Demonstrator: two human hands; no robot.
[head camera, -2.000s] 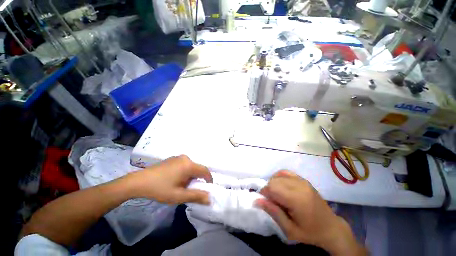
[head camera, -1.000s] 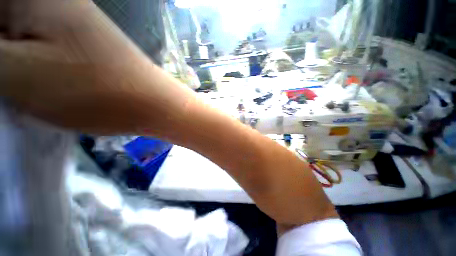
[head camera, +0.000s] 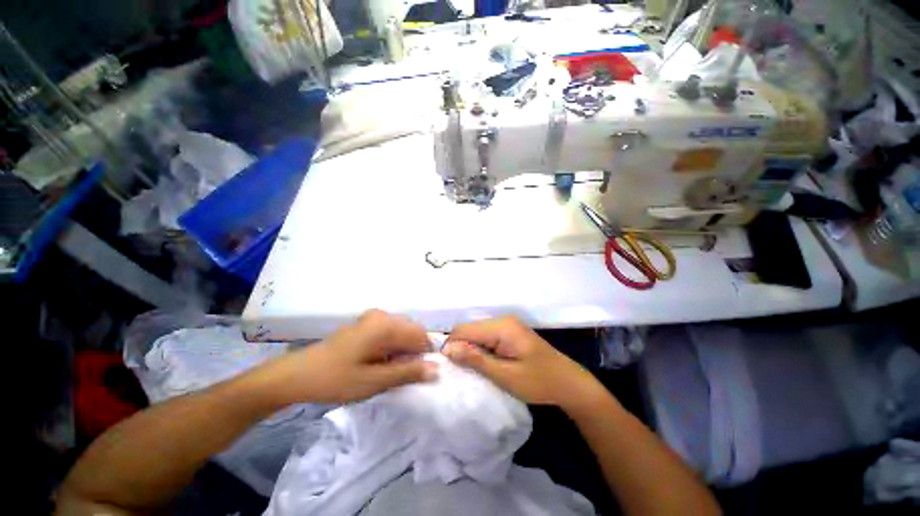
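A bunched white garment piece (head camera: 454, 413) hangs from my hands over my lap, at the front edge of the table. My left hand (head camera: 378, 358) pinches its top edge between thumb and fingers. My right hand (head camera: 509, 358) pinches the same edge close beside it, with the fingertips nearly touching. The fine detail of the edge between the fingertips is too small to tell. The sewing machine (head camera: 646, 141) stands beyond my hands, with nothing seen under its needle.
Scissors (head camera: 627, 252) with red and yellow handles lie on the white table (head camera: 353, 242). A dark flat rectangle (head camera: 779, 252) lies right of them. A blue bin (head camera: 242, 207) stands left. A plastic bag of white pieces (head camera: 192, 358) is below left; grey bundles (head camera: 767, 388) are below right.
One second ago an arm crossed the view and white fabric lay low in front. Now both hands are together at the garment's edge, closer together than two seconds ago.
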